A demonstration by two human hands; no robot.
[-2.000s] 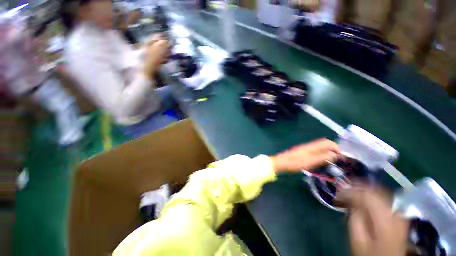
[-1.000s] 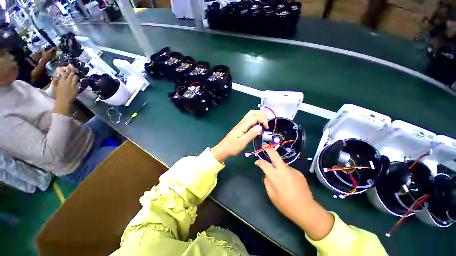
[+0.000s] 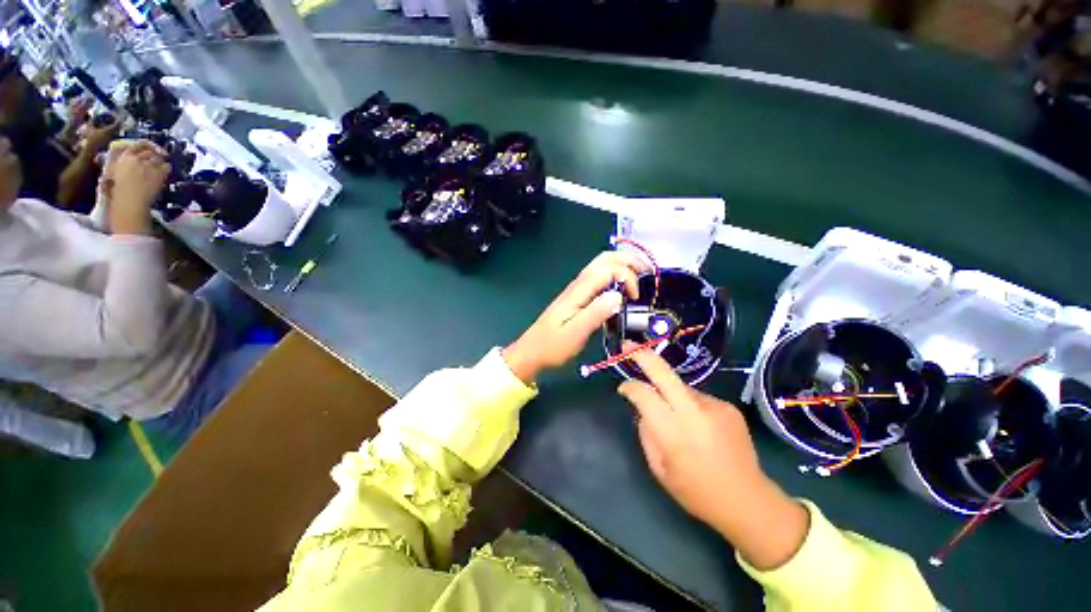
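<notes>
A camera housing [image 3: 706, 341] with a dark open interior stands in front of me, its white wall bracket [image 3: 672, 227] behind it. My left hand [image 3: 574, 317] rests at the housing's left rim, fingertips beside a dark cylindrical part with a bright round centre [image 3: 660, 324]. My right hand [image 3: 700, 448] reaches in from the front, its index finger at the red and yellow connector leads [image 3: 616, 359]. The fingertips are partly hidden, so I cannot tell whether either hand grips a lead. A red lead also rises behind the left fingers.
More housings [image 3: 842, 395] with brackets and loose leads stand at the right. Several black front camera modules [image 3: 450, 213] are grouped at the left. A screwdriver [image 3: 311, 264] lies near the bench edge. A carton [image 3: 257, 478] is at lower left. Another person sits at far left.
The view has shifted slightly. Both hands stay at the same housing; the dark cylindrical part beside my left fingertips now shows more clearly.
</notes>
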